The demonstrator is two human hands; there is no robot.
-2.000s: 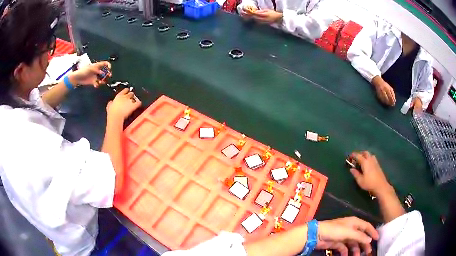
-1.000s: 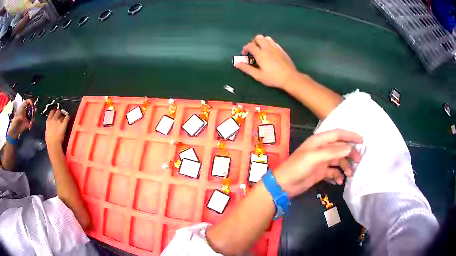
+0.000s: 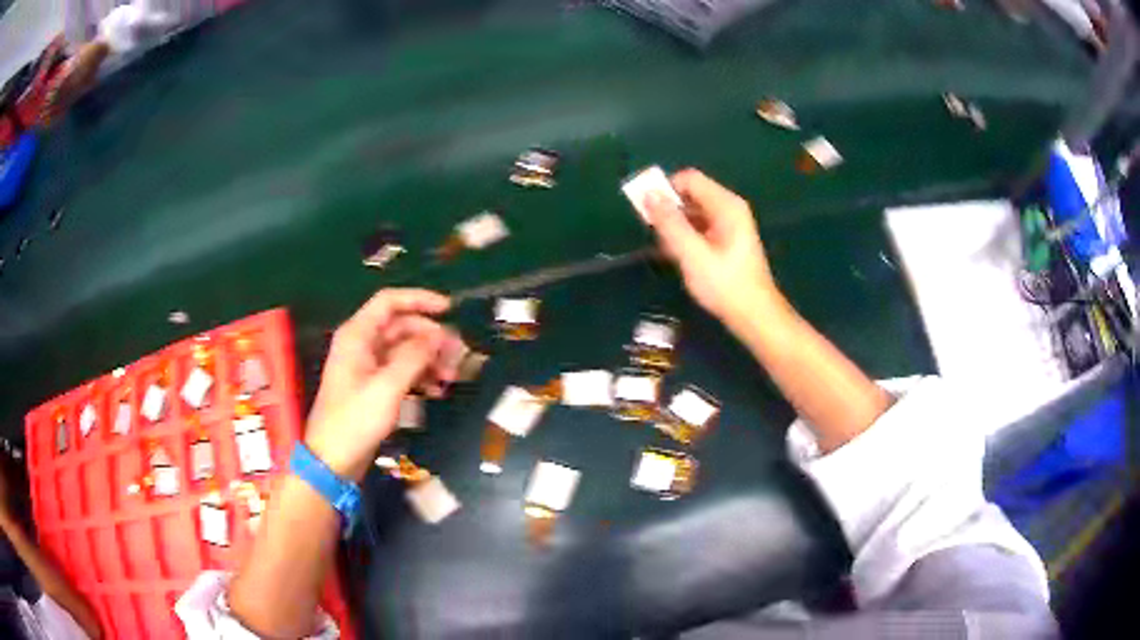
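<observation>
My right hand [image 3: 719,244] holds a white display module [image 3: 651,194] by its edge above the green belt. My left hand [image 3: 394,356], with a blue band at the wrist, is raised over the dark bench edge with its fingers curled; blur hides whether it holds anything, and a small dim module [image 3: 470,364] shows beside its fingertips. Several display modules with orange-gold tails lie on the dark bench between my arms, one of them at the front [image 3: 551,486]. More small units lie on the belt, one of them dark and light [image 3: 535,168].
A red tray [image 3: 119,533] with display modules in its pockets is at the left. Another person's forearm [image 3: 50,563] is at the lower left edge. A white board [image 3: 969,300] and blue and dark items [image 3: 1081,200] are at the right. A grey tray [image 3: 700,15] shows at the top.
The view has swung right, so the red tray now sits at the left. My right hand has lifted the display module it was touching on the belt. My hands are farther apart.
</observation>
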